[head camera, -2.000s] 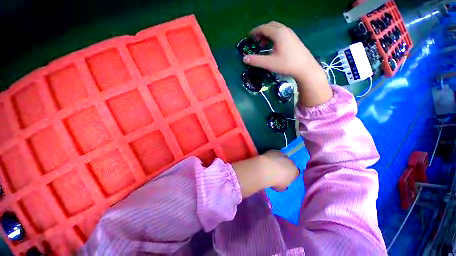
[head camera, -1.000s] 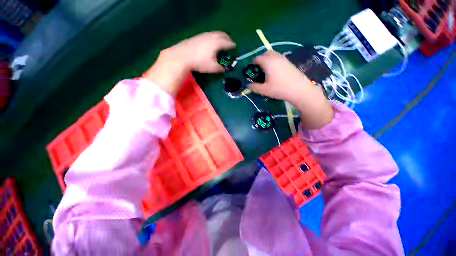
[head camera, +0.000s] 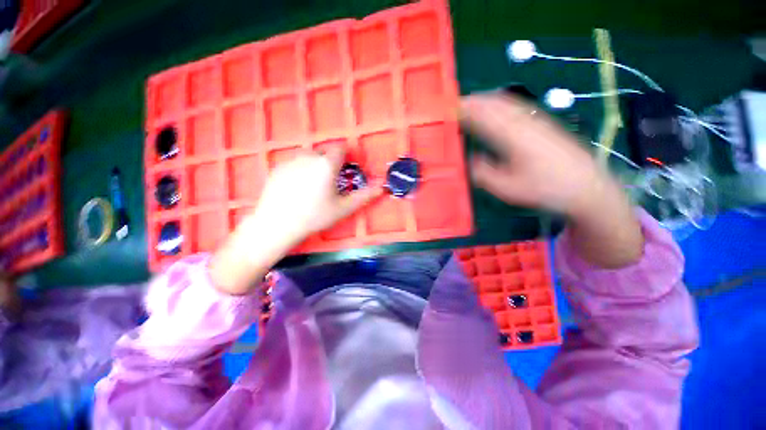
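The large red-orange tray (head camera: 327, 109) lies on the green bench in front of me. My left hand (head camera: 298, 197) is blurred over its middle, with thumb and finger around a round watch body (head camera: 350, 178) at tray level. Another watch body (head camera: 404, 177) lies just to the right, in the tray. Three more watch bodies (head camera: 169, 191) sit in the left column. My right hand (head camera: 533, 159) is blurred at the tray's right edge, fingers apart, with nothing visible in it. Two white charging pucks (head camera: 522, 50) lie bare on the bench beyond it.
A small-pocket red tray (head camera: 537, 290) with a few watches is low at the front right. A filled tray (head camera: 34, 189), tape roll (head camera: 96, 222) and marker pen (head camera: 118, 201) lie left. A black unit (head camera: 655, 126), cables and white hub (head camera: 750, 126) are right. A coworker's sleeve (head camera: 76, 336) shows lower left.
Both hands have moved from the charging pucks, the left to the tray's middle and the right to its edge. Two watch bodies now show at the tray's middle. The view has turned left.
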